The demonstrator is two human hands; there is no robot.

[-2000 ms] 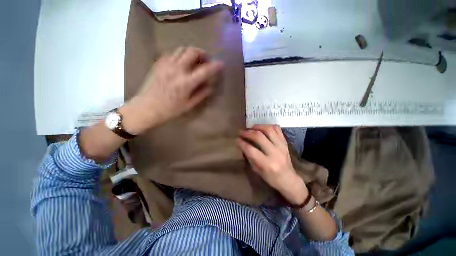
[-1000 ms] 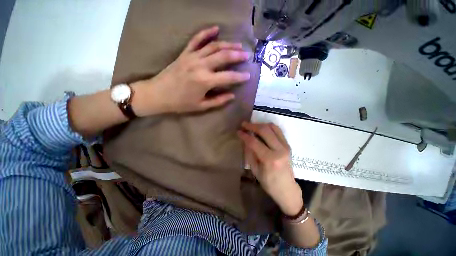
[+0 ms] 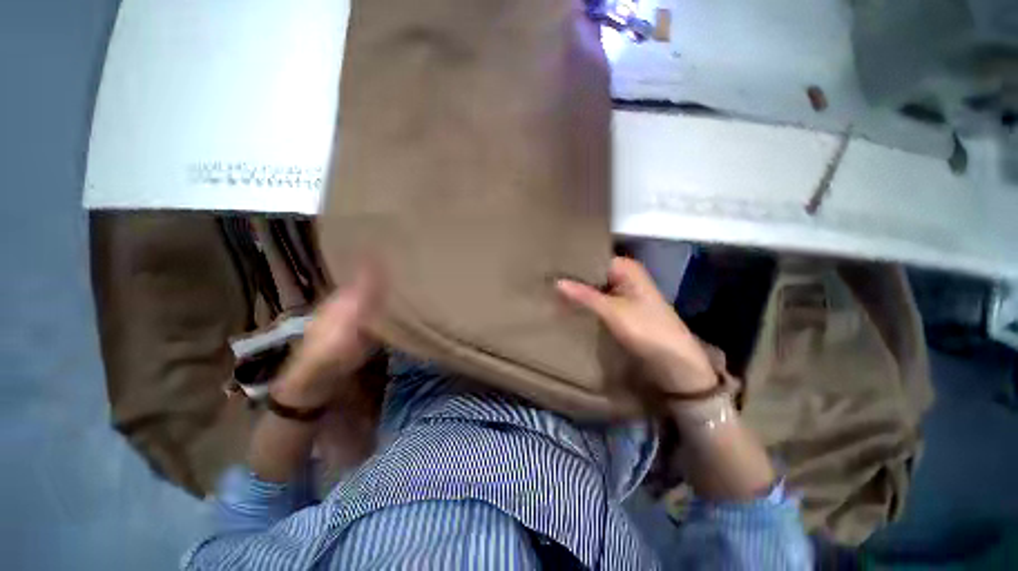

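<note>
A brown cloth panel lies over the white table and hangs over its front edge to my lap. Its right edge runs up to the lit needle area of the machine. My right hand pinches the panel's right edge just below the table edge, thumb on top. My left hand is blurred at the panel's lower left edge; whether it grips the cloth cannot be told.
The white table has a printed ruler along its front. A thin pointed tool lies on its right part. Brown bundles hang at left and right. A pale strip is beside my left hand.
My left hand has moved from flat on the cloth down to its lower left edge. My right hand still holds the right edge. The view has shifted, and the machine head is mostly out of it.
</note>
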